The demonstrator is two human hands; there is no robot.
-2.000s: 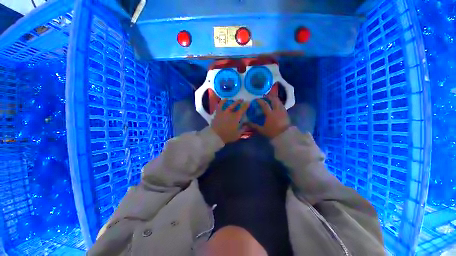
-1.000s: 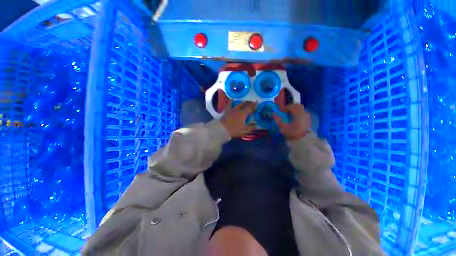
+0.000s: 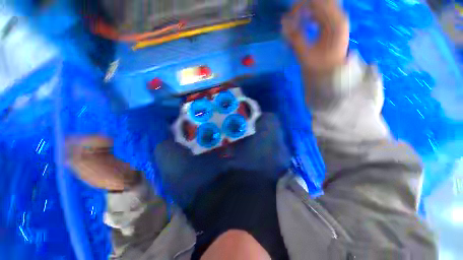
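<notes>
The white carrier tray [image 3: 223, 120] lies between my knees, tilted in the picture, with blue plastic parts [image 3: 234, 125] seated in its four round holes. Neither hand touches it. My left hand [image 3: 99, 161] is blurred at the left, by the left crate's rim; whether it holds anything is hidden. My right hand [image 3: 321, 35] is raised at the upper right, beside the machine front. Blue shows between its curled fingers, but I cannot tell a held part from the background.
The blue machine panel with red buttons [image 3: 247, 61] is beyond the tray. Above it are a yellow edge strip [image 3: 193, 32] and orange cables. The left crate's rim [image 3: 65, 188] and blurred blue parts [image 3: 388, 86] flank me. A bit of red stool shows under the tray.
Both hands have left the tray's near holes, the left going left, the right going up and right. All four holes now show blue parts. The view has turned and more of the machine shows.
</notes>
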